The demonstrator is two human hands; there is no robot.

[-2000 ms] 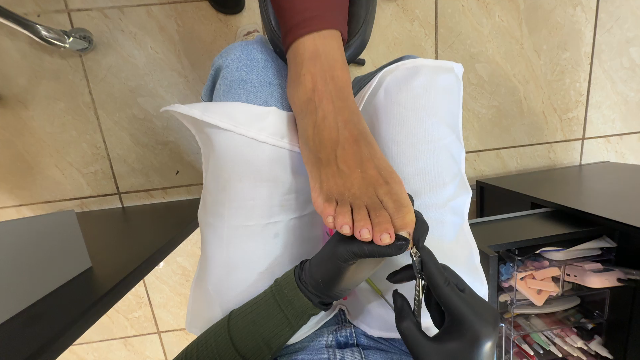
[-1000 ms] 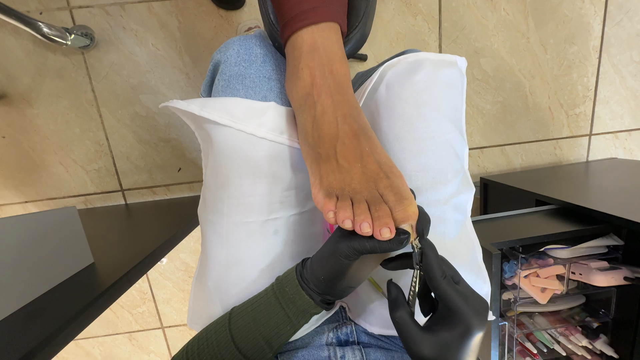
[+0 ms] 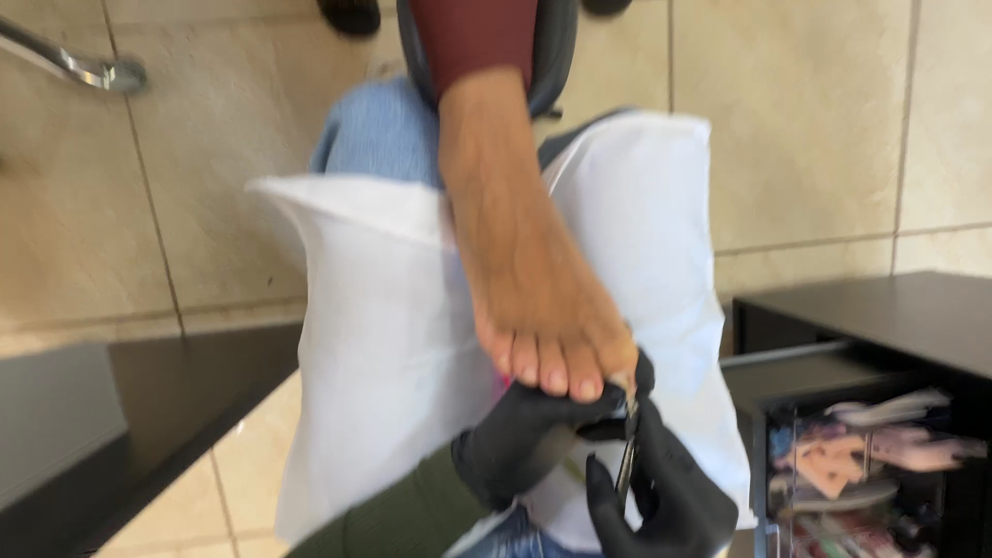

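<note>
Another person's bare foot [image 3: 527, 256] lies over a white towel [image 3: 372, 310] draped on my lap, toes toward me. My left hand [image 3: 527, 434], in a black glove, grips the front of the foot under the toes, around the big toe. In my black-gloved right hand [image 3: 659, 488] is a slim metal nipper [image 3: 628, 457], its tip at the big toenail [image 3: 619, 379]. The frame is blurred, so the exact contact of the tip cannot be told.
A dark tabletop [image 3: 209, 387] stands at the left. At the right a black cabinet [image 3: 876, 310] has an open drawer with a clear organizer of pink tools and other items. A chrome chair leg [image 3: 77, 66] is at the upper left, over a tiled floor.
Both hands stay at the big toe, with the nipper held there throughout. Otherwise nothing has plainly moved.
</note>
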